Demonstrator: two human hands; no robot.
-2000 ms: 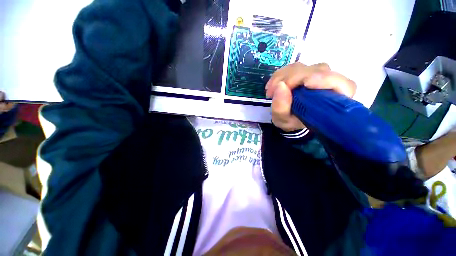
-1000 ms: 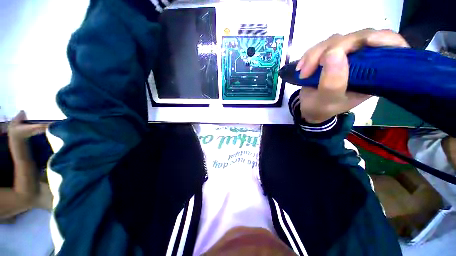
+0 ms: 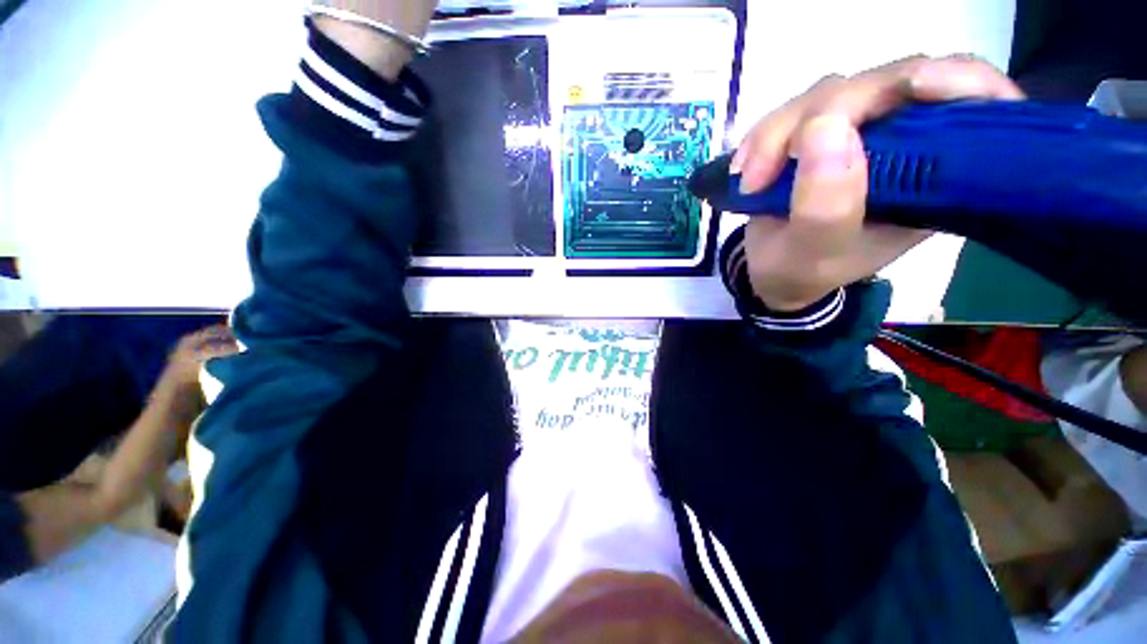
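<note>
The flat unit housing [image 3: 604, 297] lies on the white tabletop in front of me. Its right half holds the green circuit board [image 3: 631, 201]; its left half holds a dark shiny panel [image 3: 488, 157]. My right hand [image 3: 824, 189] grips the dark-blue electric screwdriver [image 3: 1006, 164], held nearly level, its dark nose over the board's right edge. I cannot tell if the tip touches. My left arm reaches over the unit's left side; only the wrist and a little of my left hand [image 3: 377, 15] show, cut off by the top edge, with the fingers out of view.
White tabletop [image 3: 138, 164] surrounds the unit. A black cable [image 3: 994, 388] hangs at right below the table edge. A red seat [image 3: 975, 365] and a cardboard box [image 3: 1038, 510] are at lower right. Another person's arm [image 3: 145, 434] shows at lower left.
The screwdriver has swung from slanting down-right to nearly level, its nose now at the board's right edge. My left sleeve has shifted right, uncovering the wrist. The blue wrapping has left view.
</note>
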